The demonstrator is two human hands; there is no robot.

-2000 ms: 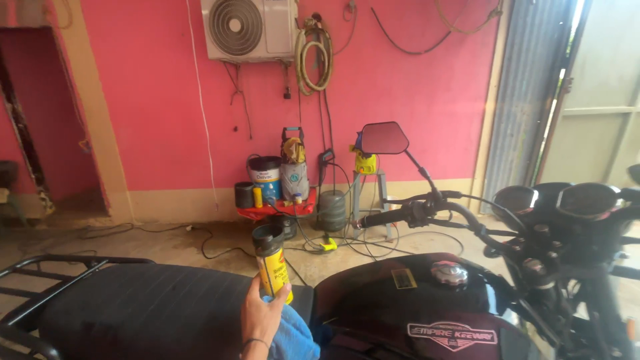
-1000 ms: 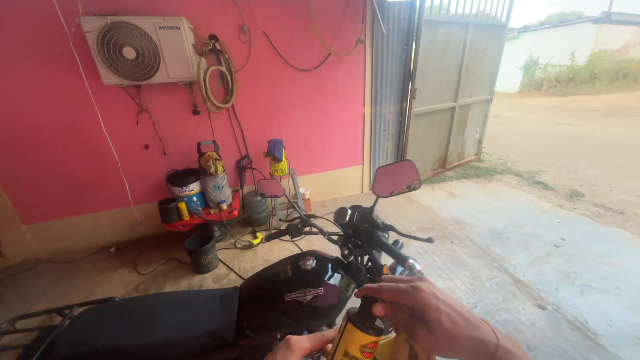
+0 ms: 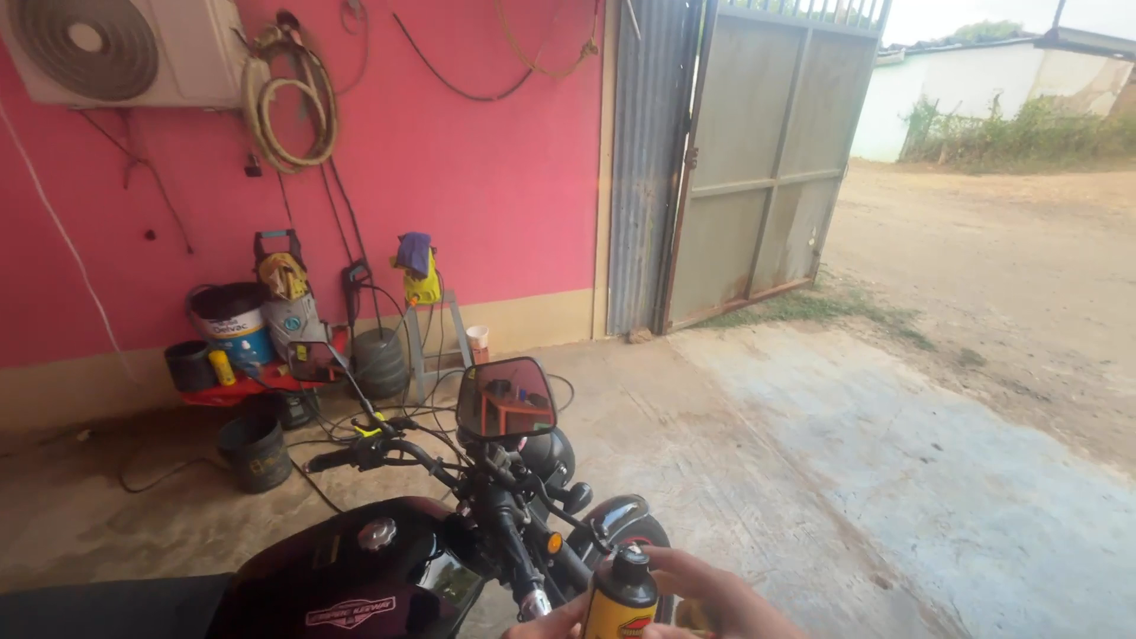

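Observation:
A yellow bottle with a black shoulder and a small black top stands upright at the bottom edge of the head view, beside the motorcycle's handlebar. My left hand is on its left side, mostly cut off by the frame. On the other side, my right hand has its fingers around the bottle, one finger reaching behind the black part. The black motorcycle is in front and to the left, with its fuel tank, a round metal filler cap, handlebar and mirror in view.
Against the pink wall are a black bucket, a red stand with containers, and a yellow pressure washer on a metal stool. Hoses and cables cross the floor. A metal gate opens onto a dirt yard.
The view has swung right. Two seconds ago only my left hand showed, holding the bottle with a wide black top. My right hand has moved from over the top to the side, and a narrower top shows.

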